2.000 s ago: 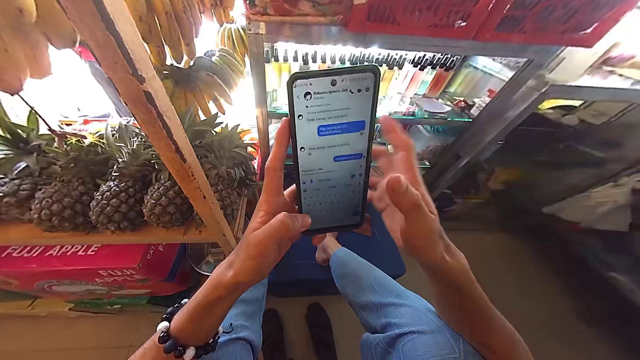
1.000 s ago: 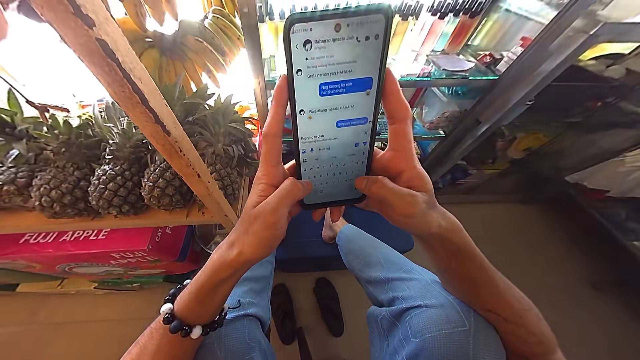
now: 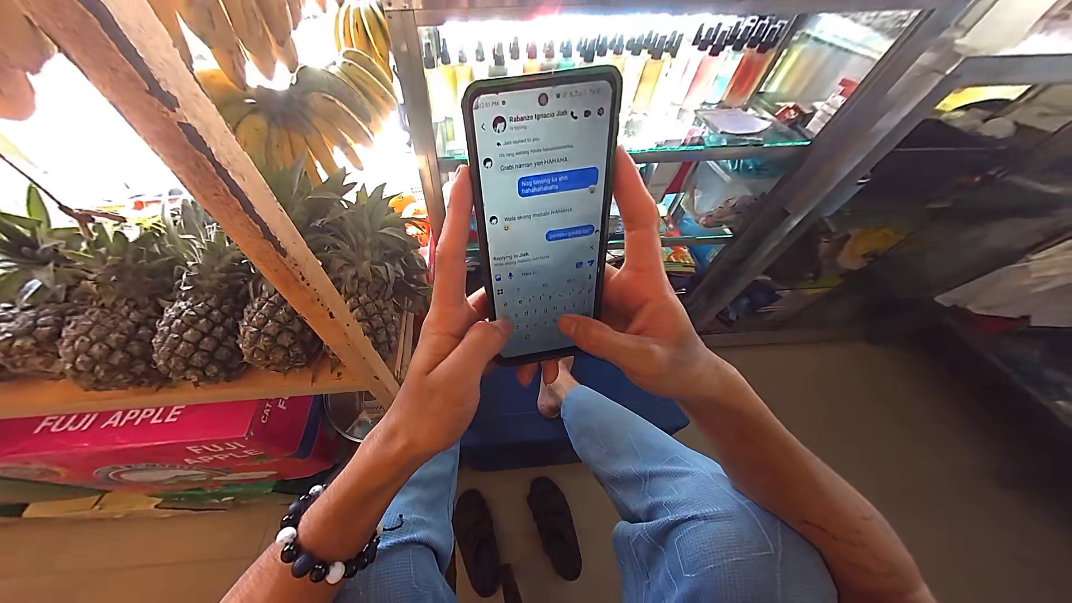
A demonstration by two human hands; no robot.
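Observation:
A smartphone [image 3: 544, 209] in a dark case stands upright in the middle of the head view, its screen facing me with a chat and an on-screen keyboard. My left hand [image 3: 452, 343] grips its left edge, thumb over the lower left of the keyboard. Around the right edge is my right hand [image 3: 645, 318], its thumb on the keyboard's lower right part. The other fingers of both hands are partly hidden behind the phone. A black and white bead bracelet [image 3: 322, 548] circles my left wrist.
Pineapples [image 3: 201, 335] line a wooden shelf at left, below hanging bananas [image 3: 293, 117]. Under them is a red fruit box [image 3: 167, 444]. Bottles [image 3: 653, 75] stand in a glass display case behind the phone. Dark slippers [image 3: 553, 528] lie on the floor below my legs.
My right hand, held apart from the phone two seconds ago, has closed in on its right side, with the thumb over the keyboard. My left hand has kept hold of the phone.

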